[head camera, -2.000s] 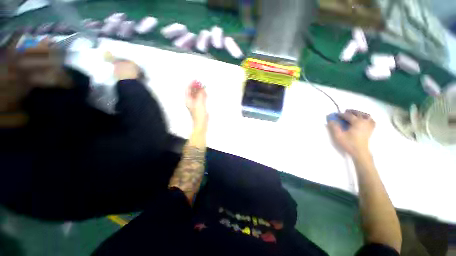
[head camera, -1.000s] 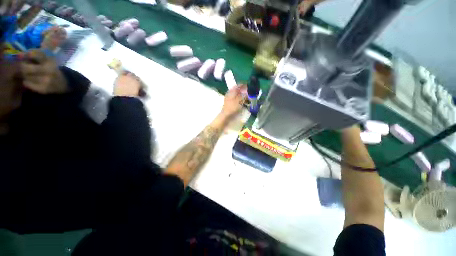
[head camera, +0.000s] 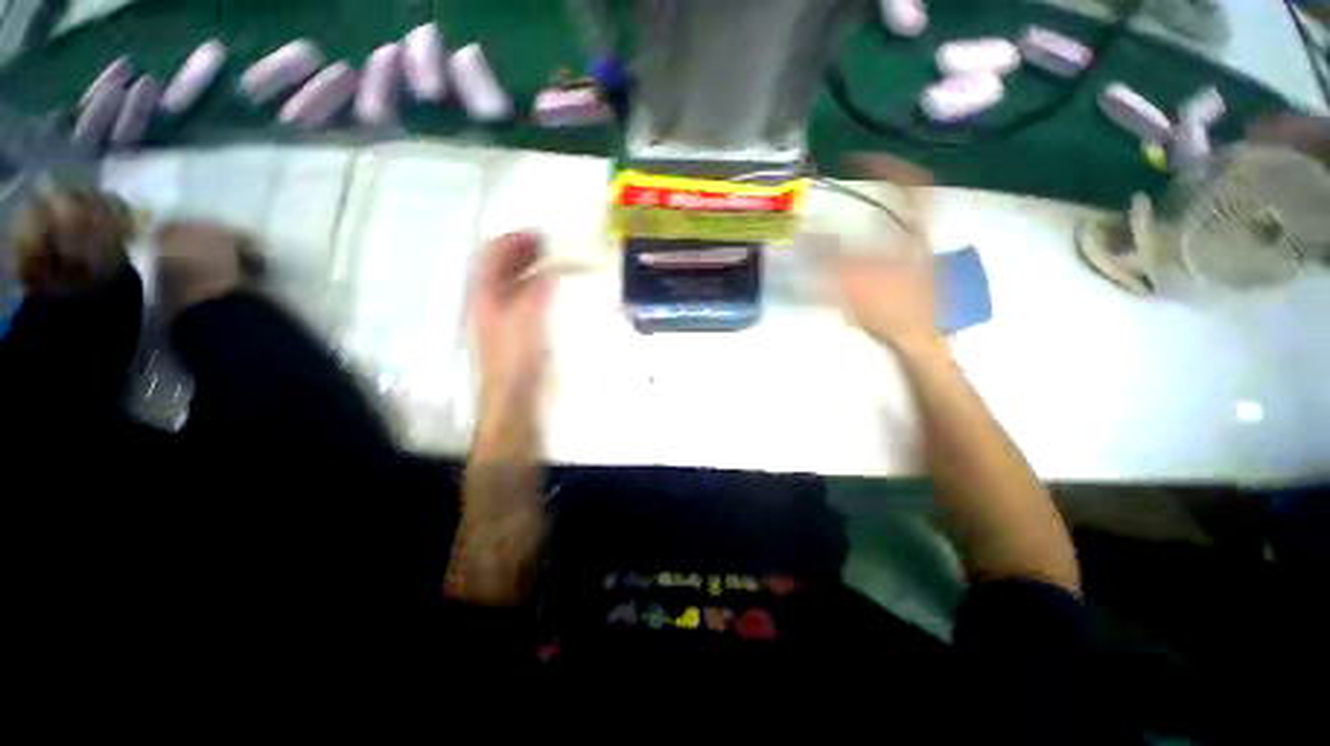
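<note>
The press fixture (head camera: 693, 287), a dark block with a glossy blue-black front edge, stands on the white bench under the grey press column (head camera: 729, 73). A yellow and red warning label (head camera: 708, 204) crosses the press front. My left hand (head camera: 514, 284) is left of the fixture, blurred, with its fingers bent; whether it holds anything is unclear. My right hand (head camera: 883, 284) is right of the fixture, strongly blurred, beside the blue switch pad (head camera: 963, 289). Whether it holds anything is unclear. What lies inside the fixture is too dark to tell.
Several pink housings (head camera: 280, 69) lie on the green belt (head camera: 576, 37) behind the white bench (head camera: 700, 415). A cream fan (head camera: 1240, 241) stands at the bench's right. A black cable loops right of the press. A neighbour's hands (head camera: 204, 262) and dark sleeves are at the left.
My left hand has come back from the belt to the bench left of the fixture. My right hand has come from behind the press to beside the fixture. The view has turned and shifted.
</note>
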